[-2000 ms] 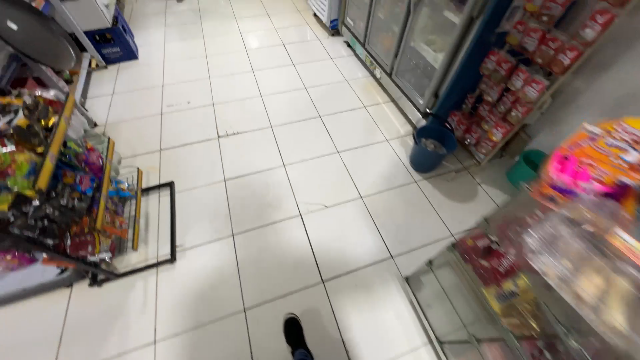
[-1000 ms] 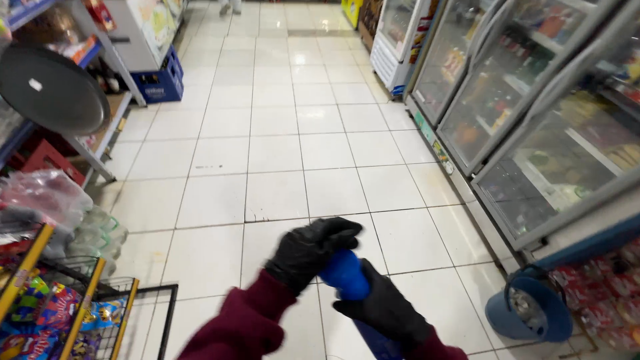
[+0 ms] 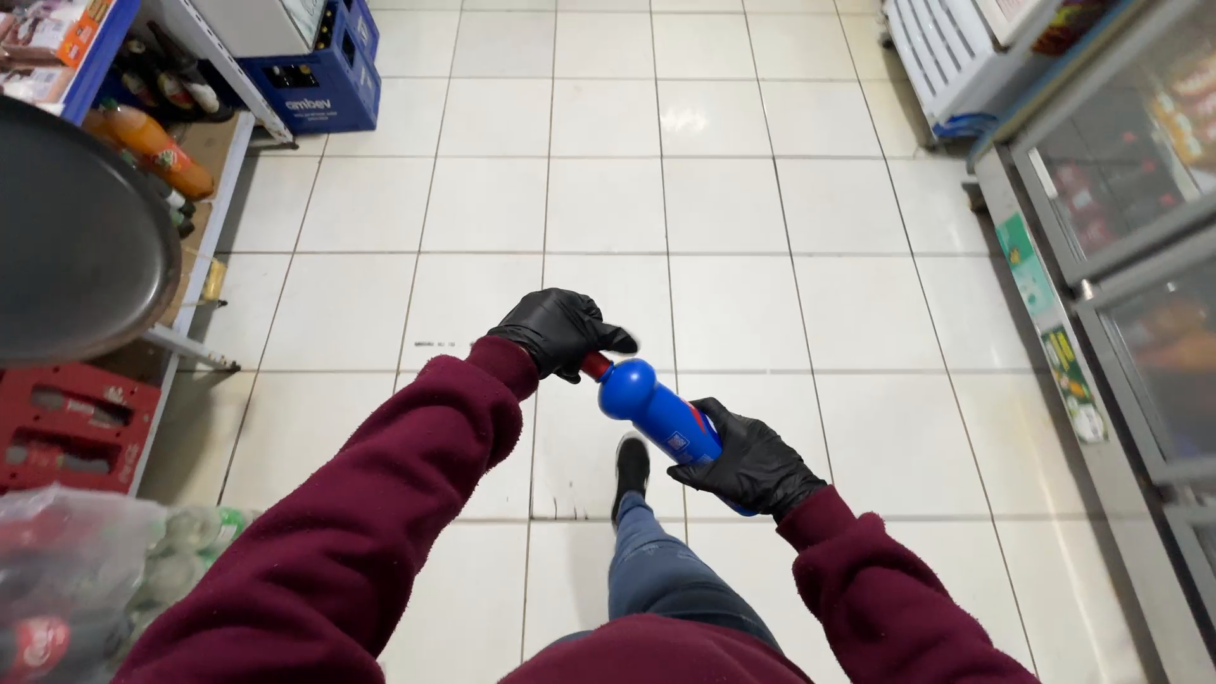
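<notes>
A blue plastic bottle [image 3: 670,418] with a rounded shoulder and a red cap [image 3: 596,366] lies tilted between my hands, above the tiled floor. My right hand [image 3: 750,459], in a black glove, grips the bottle's body near its base. At the other end, my left hand [image 3: 560,332], also in a black glove, has its fingers on the red cap, which they partly hide. A red patch and a small printed code show on the bottle's side.
On the left are a dark round tray [image 3: 76,237], a shelf with an orange drink bottle [image 3: 157,147], a red crate [image 3: 71,427], wrapped bottles [image 3: 85,570] and a blue crate [image 3: 328,90]. Glass-door refrigerators [image 3: 1121,285] line the right. White floor tiles [image 3: 608,204] lie between.
Both hands and the bottle, out of view two seconds ago, came into view one second ago. The view has moved along the aisle, and the blue bucket has left it.
</notes>
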